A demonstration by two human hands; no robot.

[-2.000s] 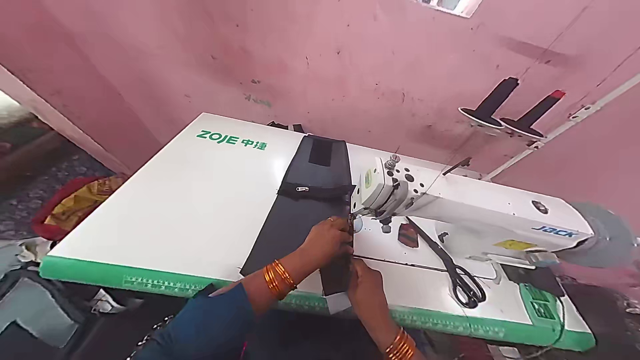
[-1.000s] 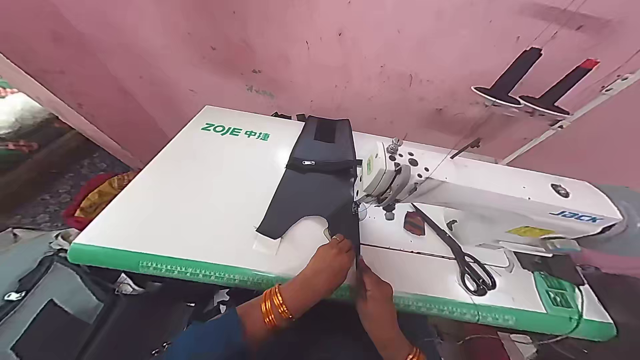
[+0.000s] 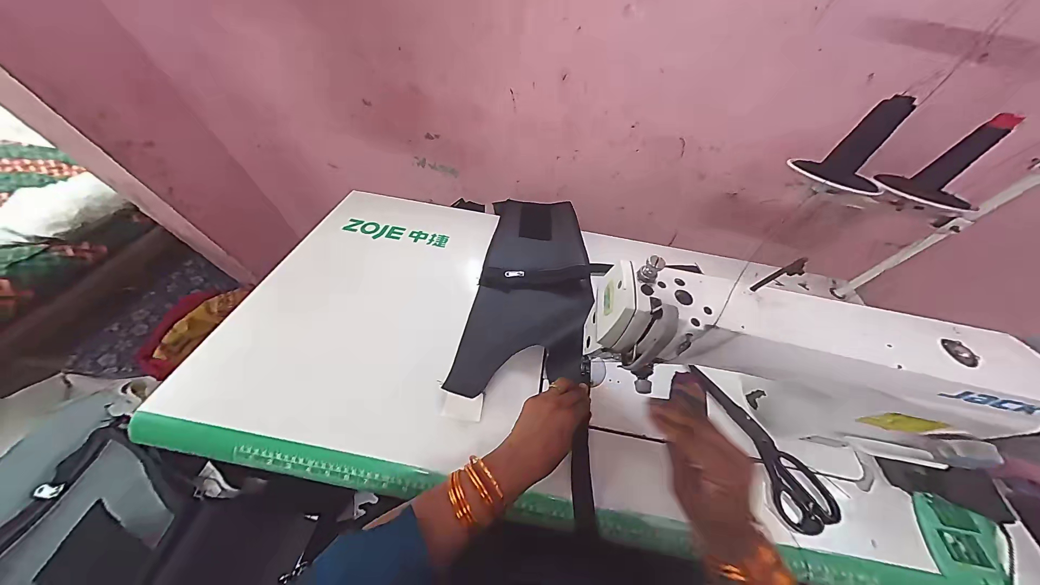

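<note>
A dark fabric piece point(image 3: 528, 317) with a zipper and a small black patch lies on the white sewing table, its right edge at the head of a Jack sewing machine point(image 3: 780, 357). My left hand point(image 3: 548, 426) pinches the lower end of that edge, just in front of the needle area. A black strap point(image 3: 582, 479) hangs from there over the table's front edge. My right hand point(image 3: 703, 459), blurred, is off the fabric, right of the needle area, by a small dark item point(image 3: 689, 392); whether it grips anything is unclear. Black-handled scissors point(image 3: 772, 459) lie to its right.
Two dark thread cones point(image 3: 869, 142) stand behind the machine near the pink wall. A green tray point(image 3: 959, 532) sits at the table's right end. Grey and black fabric pieces point(image 3: 122, 496) are piled below the table's left front. A white tab point(image 3: 462, 406) shows under the fabric's lower left corner.
My right hand has left the strap at the fabric's lower end and moved right, toward the small dark item. The fabric's lower part has swung out to the left compared with the oldest frame.
</note>
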